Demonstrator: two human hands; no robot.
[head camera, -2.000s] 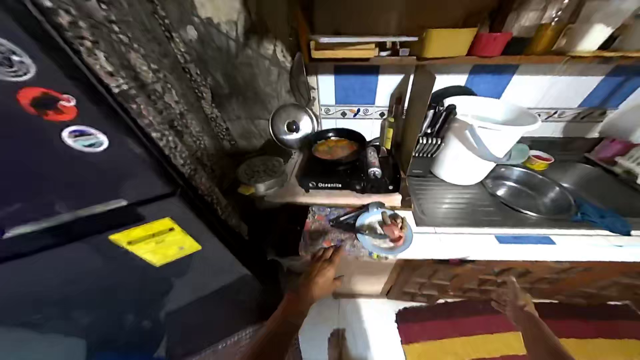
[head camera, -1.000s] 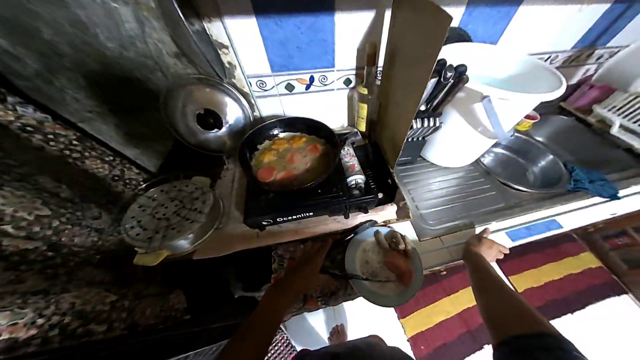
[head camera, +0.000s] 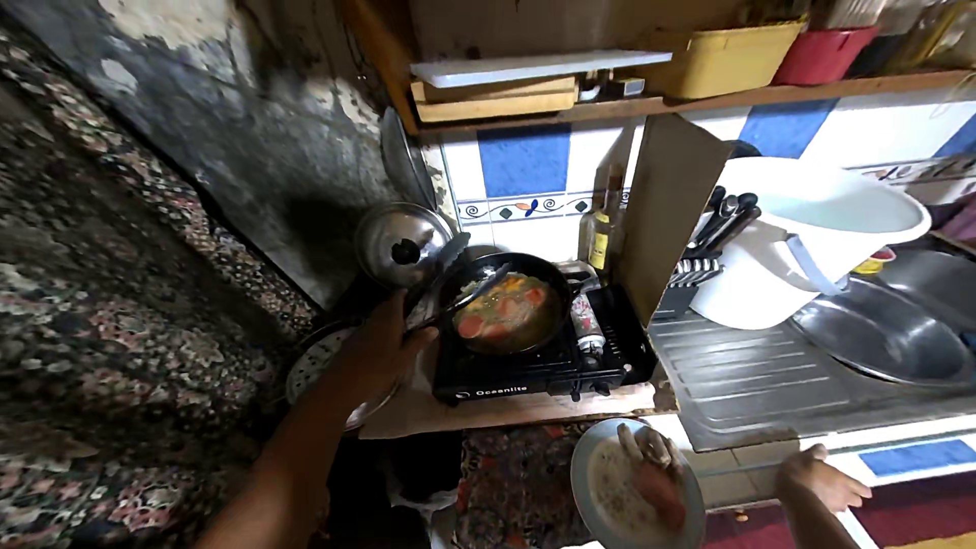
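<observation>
My left hand grips dark-handled tongs, whose metal tips lie over the left part of a black frying pan. Sliced red and orange pieces sit in bubbling liquid in the pan, which stands on a black portable gas stove. At the tiled counter edge, right of the plate, is my right hand, holding nothing, fingers loosely bent. A blue-rimmed plate below the stove holds pale liquid and pieces of what looks like raw meat or fish.
A metal lid leans on the wall behind the pan. A gas canister lies in the stove, with a bottle behind. Cardboard separates them from a white bucket, cutlery holder and steel sink. A perforated pot lid sits left.
My left hand has moved from beside the plate up to the pan, and now holds the tongs over the food. My right hand remains near the counter edge.
</observation>
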